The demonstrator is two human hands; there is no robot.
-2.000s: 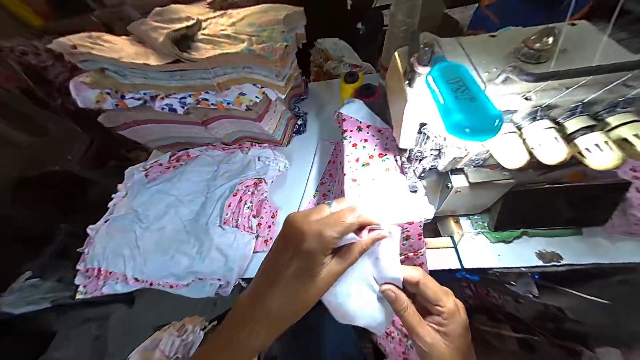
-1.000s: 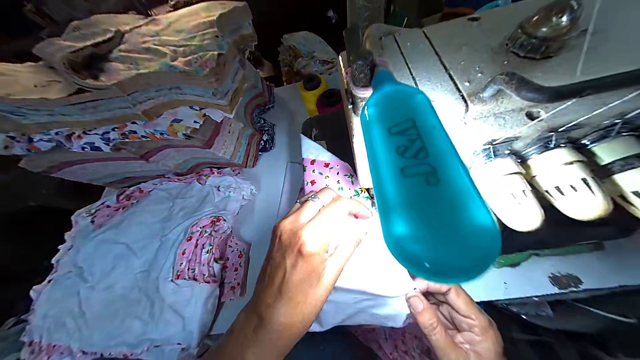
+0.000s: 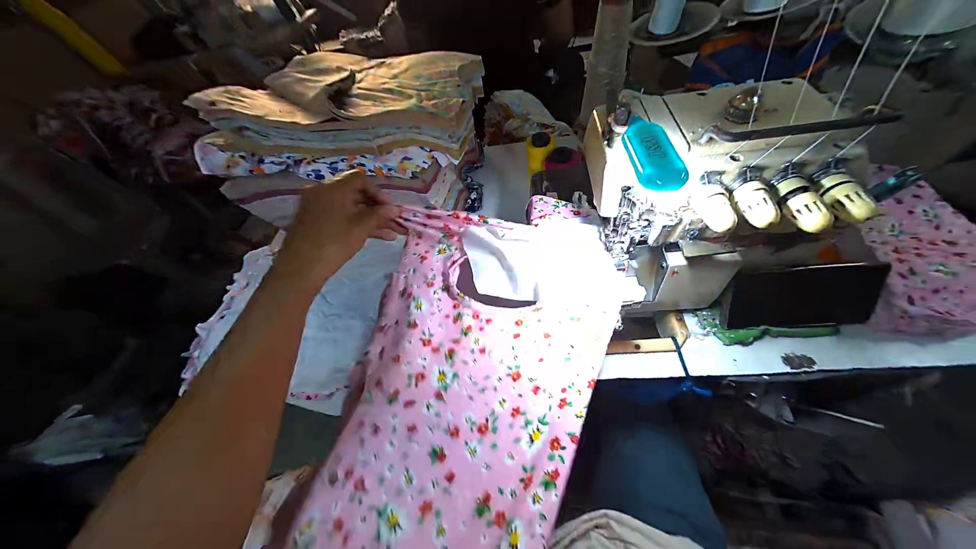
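Observation:
A pink floral fabric garment (image 3: 465, 396) hangs spread over the table edge and down towards my lap, its round neck opening at the top. My left hand (image 3: 347, 210) pinches its upper left corner between thumb and fingers. The garment's upper right part lies in bright glare against the presser foot area of an overlock sewing machine (image 3: 663, 267). My right hand is not in view. Behind my left forearm lies a pile of white-backed fabric pieces (image 3: 343, 313).
A tall stack of folded fabrics (image 3: 343, 130) stands at the back left. Yellow (image 3: 540, 149) and dark thread spools stand behind the garment. A teal plastic piece (image 3: 656, 156) hangs on the machine, beside cream tension dials (image 3: 793, 200). More pink floral cloth (image 3: 923, 259) lies at the right.
My left hand has moved up and to the left. The pink floral garment now hangs spread out, where white cloth was bunched between both hands. My right hand has left the view.

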